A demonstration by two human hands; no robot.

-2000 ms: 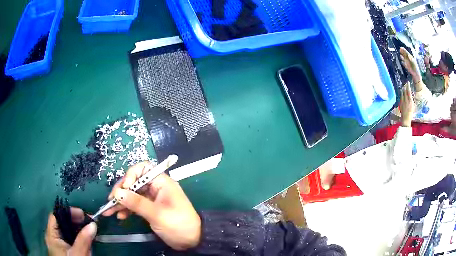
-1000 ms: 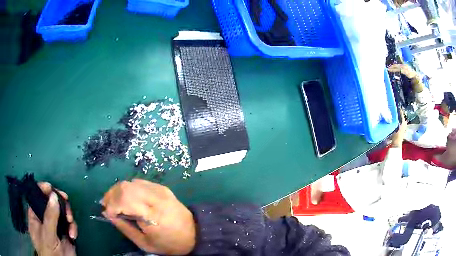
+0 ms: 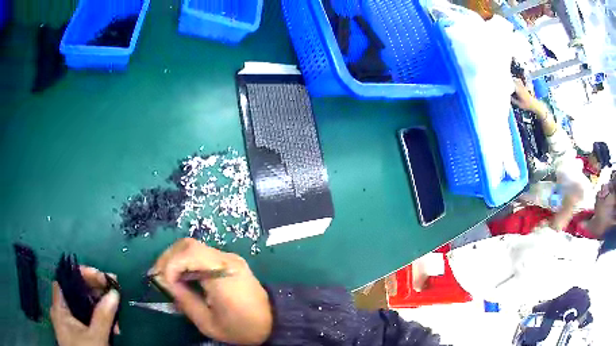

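My left hand point(image 3: 84, 321) holds a black workpiece bundle point(image 3: 80, 294) at the lower left, its frayed end pointing up. My right hand point(image 3: 219, 294) holds slim tweezers point(image 3: 206, 274) just right of the bundle, apart from it; the tips are hard to make out. The pale blade point(image 3: 155, 307) lies on the bench partly under my right hand. A heap of tiny white pieces point(image 3: 219, 196) touches a heap of tiny black pieces point(image 3: 152, 211) above the hands. A spare black strip point(image 3: 27, 280) lies left of my left hand.
A black dotted sheet point(image 3: 287, 152) lies beside the white heap. A smartphone point(image 3: 423, 176) lies right of it. Small blue bins point(image 3: 96, 57) and a large blue basket point(image 3: 398, 90) stand at the back; a second basket point(image 3: 466, 182) holds white cloth point(image 3: 483, 94). People work at the right.
Since one second ago, my left hand has turned and moved slightly right with the bundle, away from the spare strip. The tweezers were near the bundle two seconds ago and are now apart. The view has shifted.
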